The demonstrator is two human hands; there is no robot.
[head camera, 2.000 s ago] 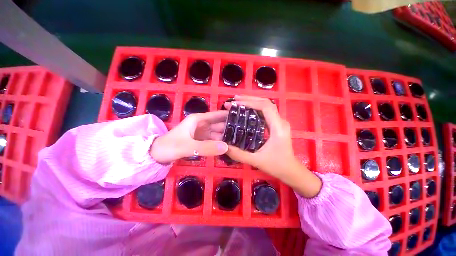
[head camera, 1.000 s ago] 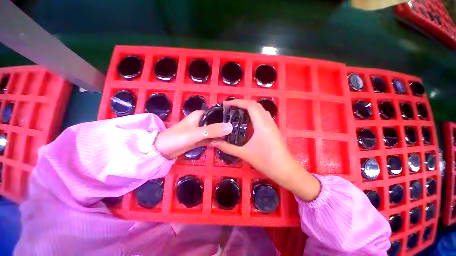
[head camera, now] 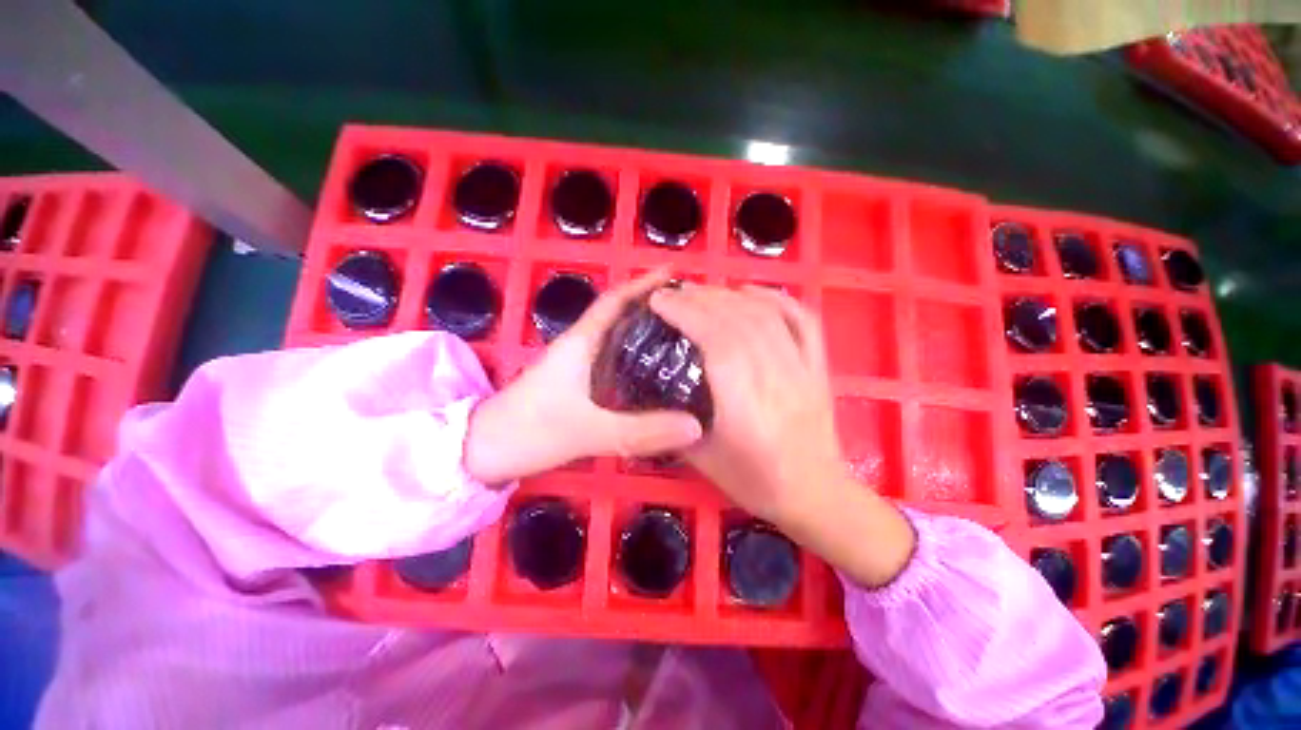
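A stack of black watch heads [head camera: 651, 365] is held between my two hands above the middle of the red foam tray [head camera: 671, 616]. My left hand [head camera: 559, 405] grips the stack from the left, its thumb below the stack. My right hand [head camera: 759, 385] closes round it from the right, fingers over the top. The stack is partly hidden by the fingers, so its units cannot be told apart clearly. Glossy black discs sit in many tray pockets; the right-hand pockets of the upper rows hold none. The hands hide several middle pockets.
A neighbouring red tray with black and silvery units [head camera: 1052, 488] adjoins at right. Another red tray [head camera: 100, 342] lies at left beside a grey slanted post [head camera: 157, 121]. The dark green surface [head camera: 599, 64] lies behind. More red trays show at the far right and top right.
The stack was upright on edge with several rims showing; it is now turned and more enclosed by both hands. My right hand's fingers have moved over its top.
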